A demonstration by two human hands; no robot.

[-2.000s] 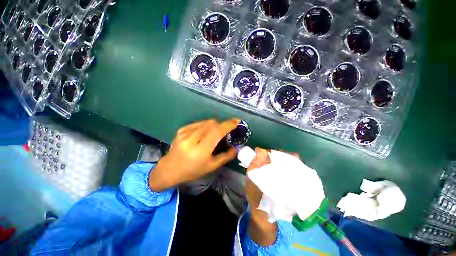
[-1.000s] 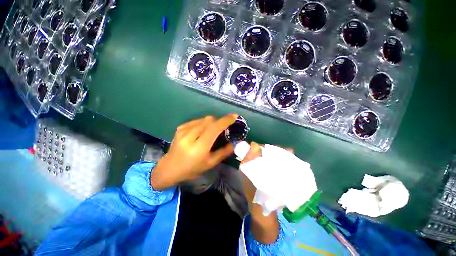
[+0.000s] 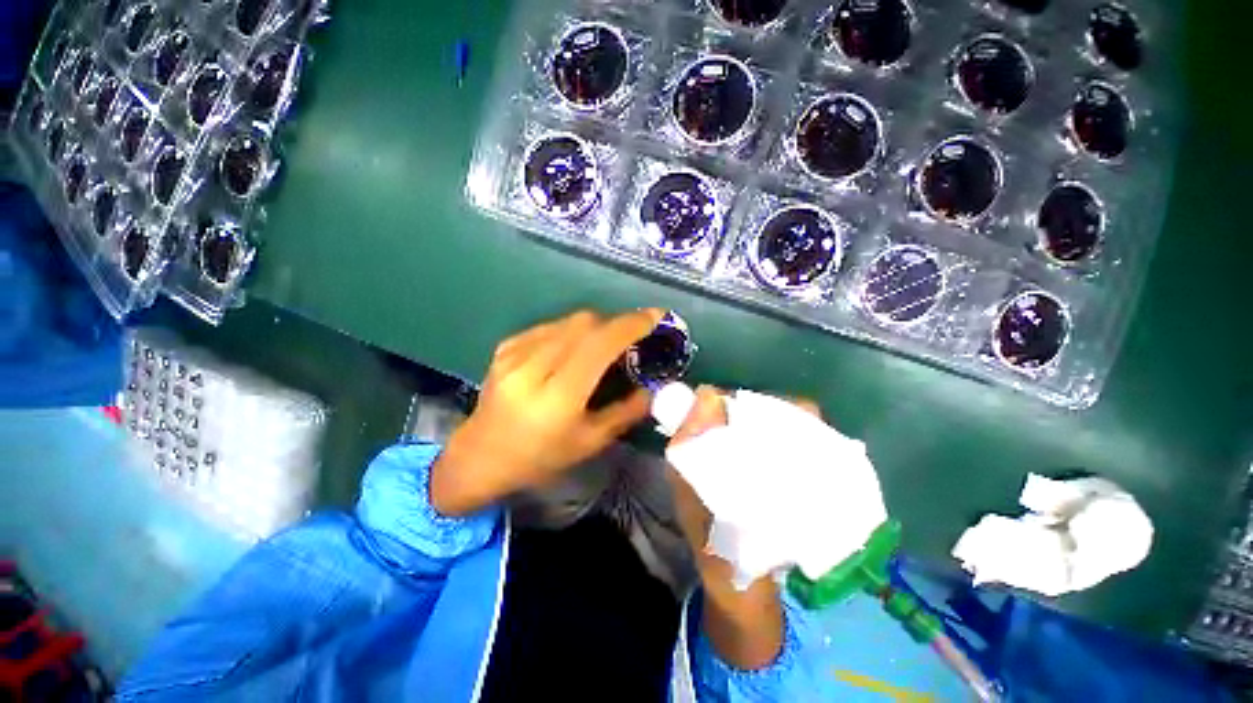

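Note:
My left hand point(image 3: 543, 401) holds a dark, glossy lens unit point(image 3: 660, 349) between its fingertips, just off the front edge of the large clear lens tray. My right hand point(image 3: 715, 529) is mostly hidden under a white wipe point(image 3: 783, 481) and is closed on the green air gun point(image 3: 849, 570). The wrapped white tip point(image 3: 672, 407) is right beside the lens unit's lower rim. The lens tray point(image 3: 632, 261) holds dark lens units in its pockets; one front-row pocket point(image 3: 903, 284) is empty and shows a striped base.
Stacked lens trays point(image 3: 206, 305) overlap at the left. A crumpled white wipe point(image 3: 1055, 536) lies on the green bench at the right. A small blue piece point(image 3: 463, 58) lies behind. A white parts tray point(image 3: 261, 446) is at lower left, a small-parts tray point(image 3: 1233, 584) at the right edge. A pale hose point(image 3: 966, 666) trails from the gun.
Both hands keep nearly the same pose, the white tip staying close to the lens unit. The view has shifted slightly. The empty pocket is unchanged.

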